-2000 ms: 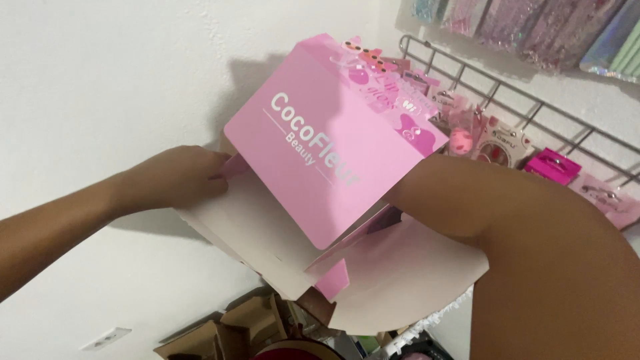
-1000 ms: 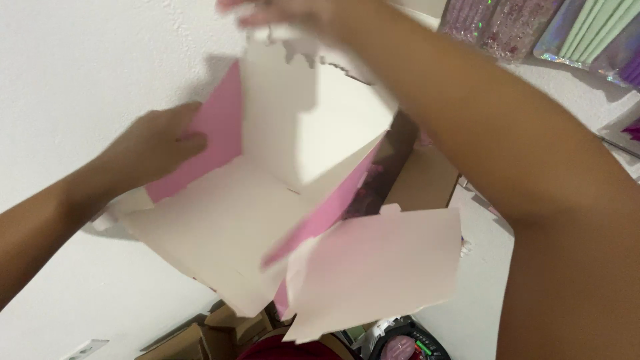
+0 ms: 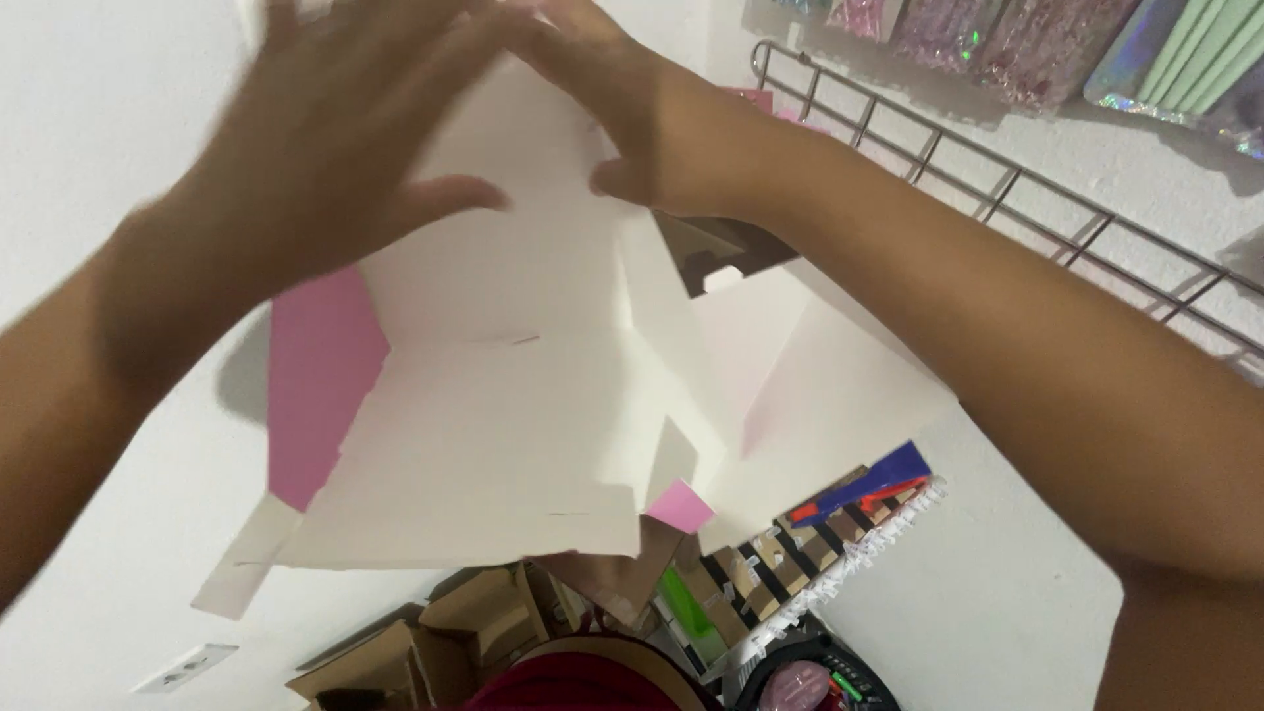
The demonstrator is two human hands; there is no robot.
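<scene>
A pink and white cardboard display box (image 3: 494, 425) lies opened out in the middle of the view, its plain white inside facing me and its torn lower edge towards me. A pink side panel (image 3: 321, 395) shows at its left. Over the upper left part is my left hand (image 3: 346, 118), blurred, thumb apart from the fingers, nothing seen in it. My right hand (image 3: 632, 118) is at the box's top edge, its fingertips close to those of my left hand. What the right fingers touch there is hidden or blurred.
A wire rack (image 3: 1007, 188) runs along the right wall, below hanging clear packets (image 3: 987, 49). Open cardboard boxes (image 3: 474, 612) stand at the bottom, beside a divided holder (image 3: 760, 573) with blue and red items. A wall socket (image 3: 186, 668) is at lower left.
The box's printed pink face was towards me two seconds ago; now its white inside is. My left hand has let go of the left pink panel and moved up beside my right hand.
</scene>
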